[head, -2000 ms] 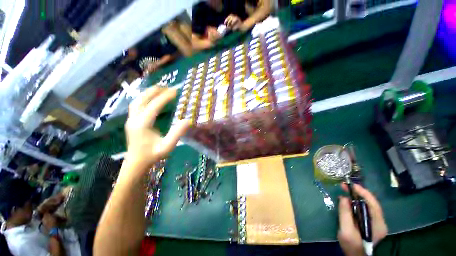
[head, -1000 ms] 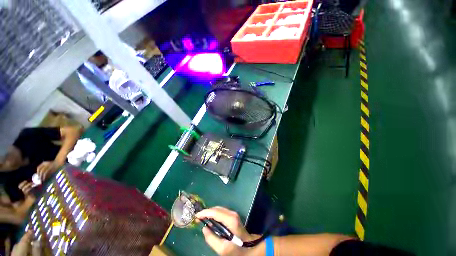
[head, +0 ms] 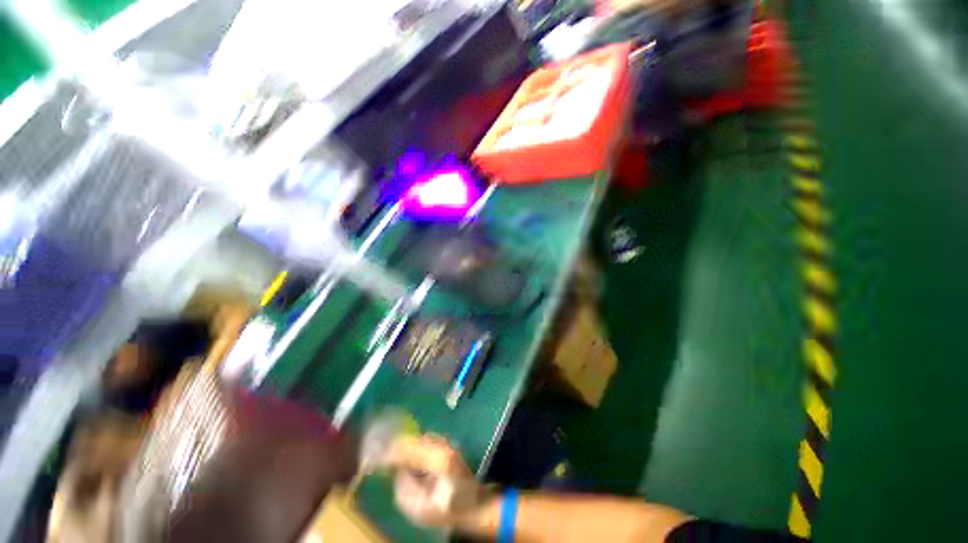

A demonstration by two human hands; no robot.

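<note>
The whole view is motion-blurred. My right hand [head: 433, 483], with a blue band at the wrist, is at the lower middle, its fingers closed around the blurred soldering iron, which barely shows. The round tip-cleaning tin [head: 384, 440] is at my fingertips. The tall stack of cell trays [head: 265, 467] is a dark red smear at the lower left, its pale rows streaked. A corner of the tan work board [head: 345, 520] shows at the bottom edge. A skin-coloured blur lies left of the stack; I cannot tell whether it is my left hand.
The black soldering box [head: 435, 348] with metal fittings stands beyond the tin. Behind it are a blurred fan [head: 462, 260], a purple light [head: 441, 191] and a red compartmented crate [head: 557, 117]. A carton [head: 584, 355] is below the bench edge. Yellow-black tape [head: 815, 308] marks the floor. A blurred person is left.
Over two seconds the view has swung right, along the bench and floor. Since one second ago, it has blurred, the stack appears farther right, and my right hand remains beside the tin.
</note>
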